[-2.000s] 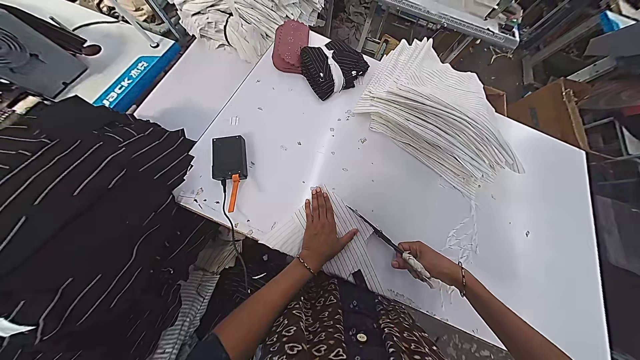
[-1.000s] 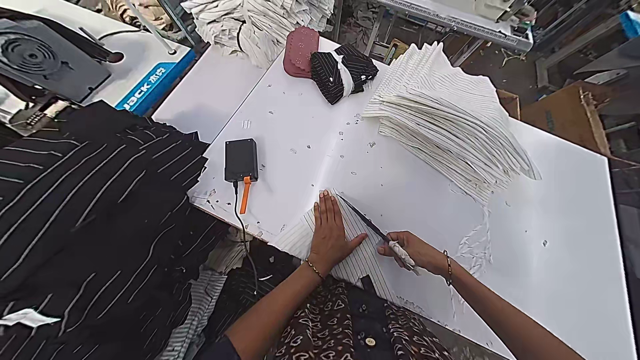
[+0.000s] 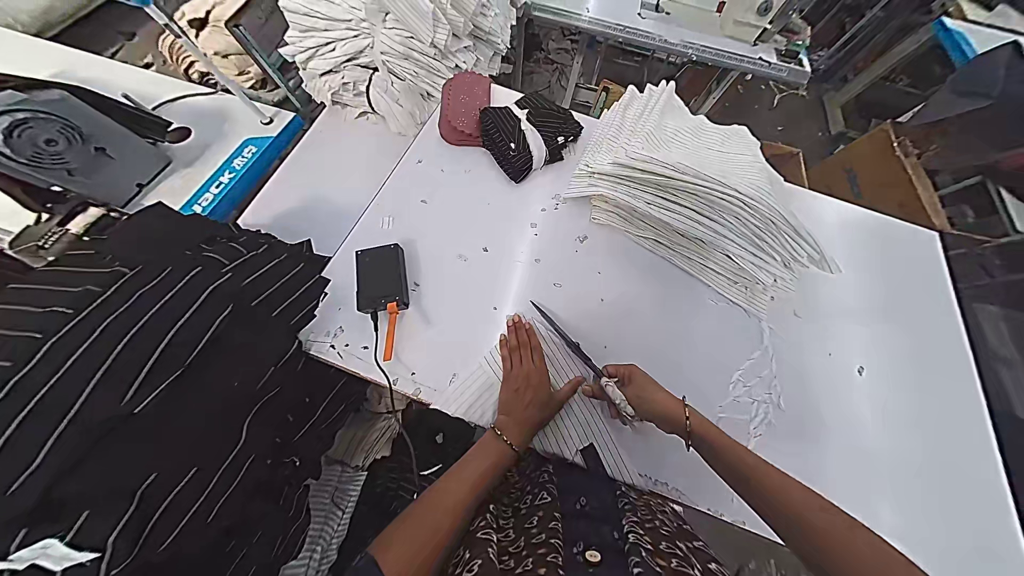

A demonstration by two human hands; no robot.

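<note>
My left hand [image 3: 528, 382] lies flat with its palm down on a white striped fabric piece [image 3: 588, 424] at the near edge of the white table [image 3: 680, 336]. Just right of it, my right hand [image 3: 636, 394] grips fabric shears [image 3: 570, 342] by handles wrapped in pale cloth. The long dark blades point up and left, along the right edge of the piece, near my left fingertips. Whether the blades are parted cannot be told. Farther back, a fanned stack of white striped fabric pieces [image 3: 696, 192] rests on the table.
A black box [image 3: 382, 278] with an orange strap and cable sits left. Behind are a dark red case [image 3: 464, 108] and a black striped bundle [image 3: 524, 140]. White thread scraps [image 3: 752, 392] lie right. Black striped fabric [image 3: 160, 384] fills the left, below a sewing machine [image 3: 72, 144].
The view has shifted slightly. My left hand remains on the striped piece, and the shears stay in my right hand beside it.
</note>
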